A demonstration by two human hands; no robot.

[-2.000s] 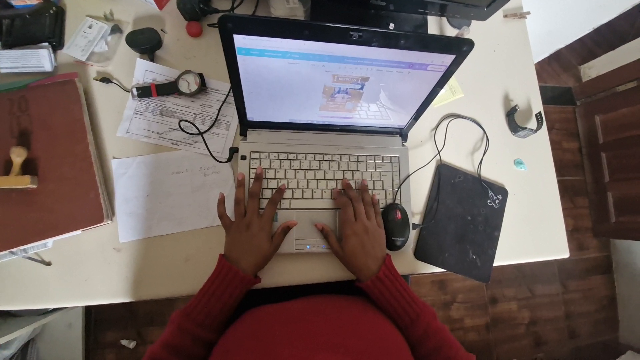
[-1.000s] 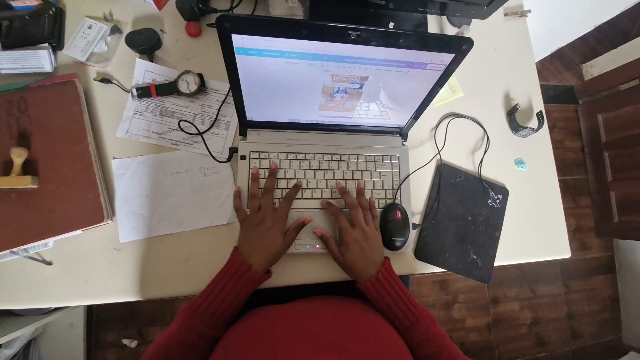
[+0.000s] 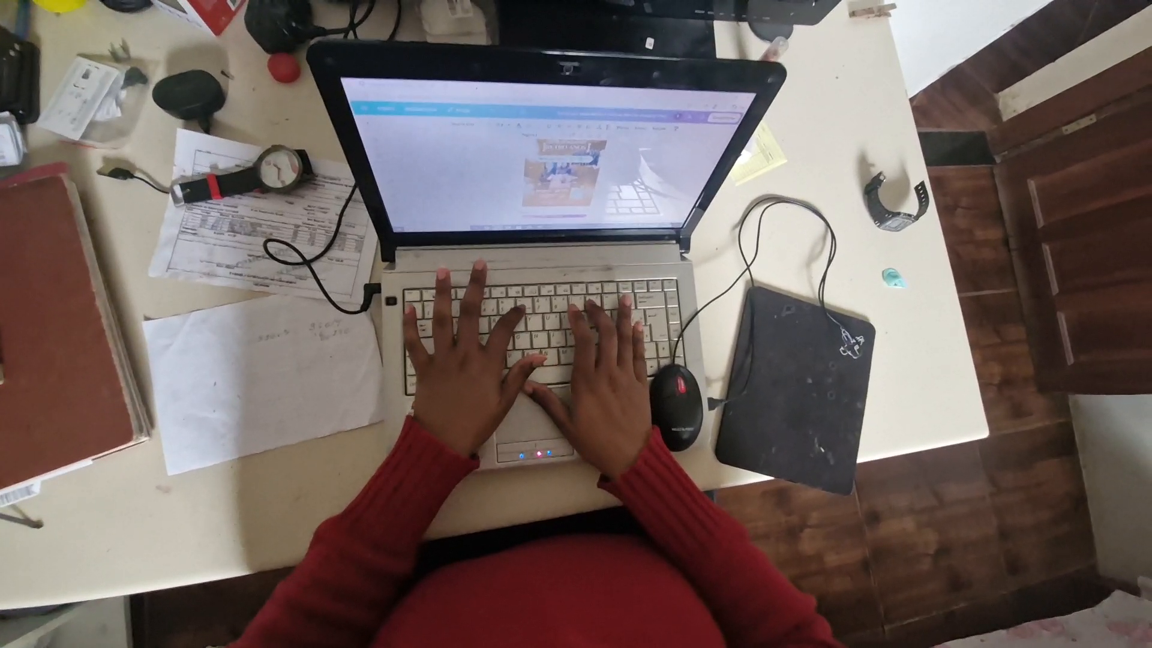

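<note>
A laptop (image 3: 540,256) stands unfolded on the cream desk, its lit screen (image 3: 450,180) showing a page with a picture. My left hand (image 3: 463,369) rests over the left part of the keyboard (image 3: 540,337) with its fingers spread and nothing held. Over the right part lies my right hand (image 3: 607,382), fingers on the keys and thumb out towards the left thumb near the top of the touchpad (image 3: 531,423). Just right of my right hand, a black wired mouse (image 3: 676,405) sits on the laptop's right edge.
Right of the laptop are a black mouse pad or flat case (image 3: 796,387) and a dark wristwatch (image 3: 895,202). To the left lie a blank-looking sheet (image 3: 261,387), a printed sheet (image 3: 216,238) under another wristwatch (image 3: 279,169), and a thick brown book (image 3: 63,333). A thin cable crosses the paper.
Both hands stay over the keyboard while their fingers shift. My left hand's fingers reach farther up the keys than one second ago, and its thumb is nearer the right thumb.
</note>
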